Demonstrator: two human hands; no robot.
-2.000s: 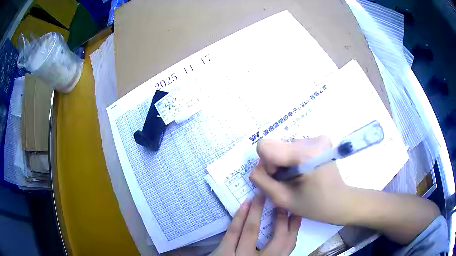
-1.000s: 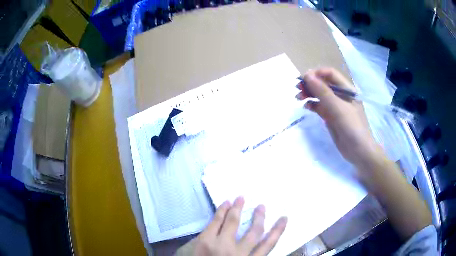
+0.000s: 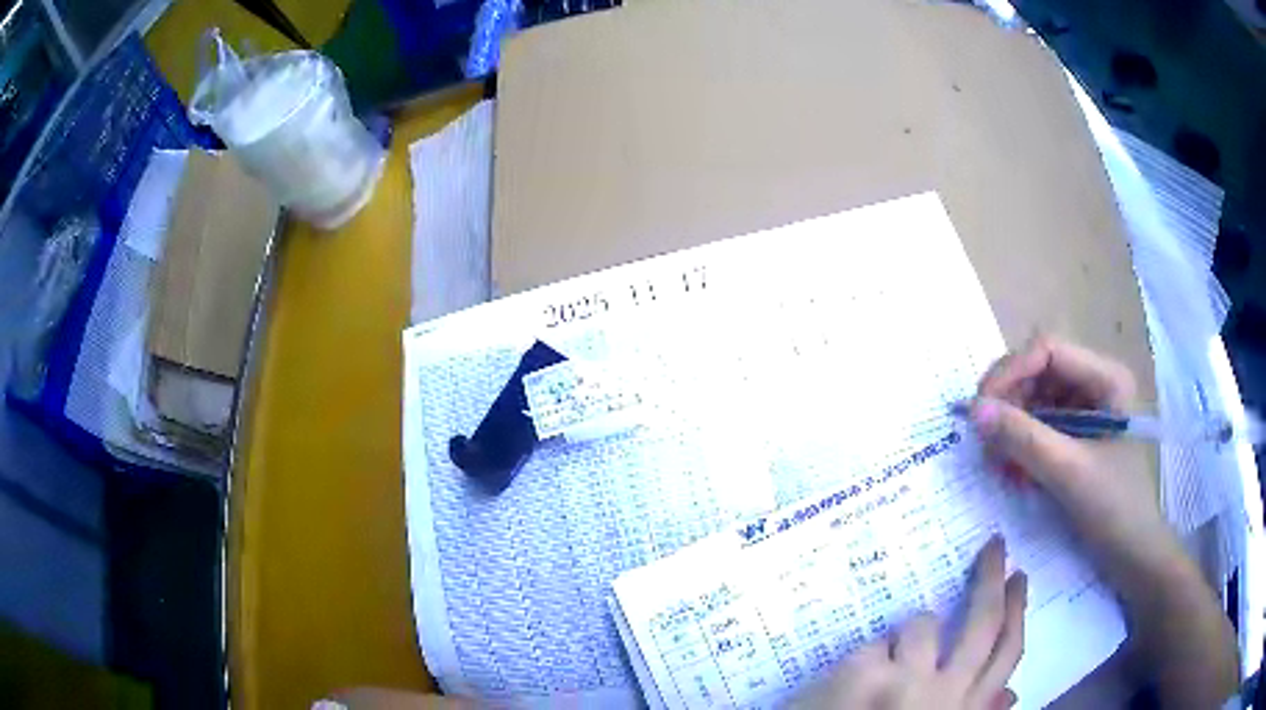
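The record form (image 3: pixel 833 596) lies tilted on a larger dated sheet (image 3: pixel 514 555) with a dense grid. My right hand (image 3: pixel 1062 430) holds a clear-barrelled pen (image 3: pixel 1083 422), its tip over the paper near the form's upper right edge. My left hand (image 3: pixel 944 645) lies on the form's lower part with fingers spread, partly cut off by the bottom edge; it grips nothing visible. A black hooked sample part (image 3: pixel 500 427) with a white tag (image 3: pixel 590 395) rests on the dated sheet at the left.
Brown cardboard (image 3: pixel 778 139) lies under the papers, over a yellow surface (image 3: pixel 326 513). A white tub in a clear bag (image 3: pixel 308 146) stands at the upper left. A blue-rimmed tote (image 3: pixel 90 333) with cardboard pieces (image 3: pixel 215 278) is at the far left. Ribbed packing sheets (image 3: pixel 1173 236) show at the right.
The papers and tub appear further right in the view. My right hand has moved from the upper sheet down beside the form's heading. My left hand is further right on the form.
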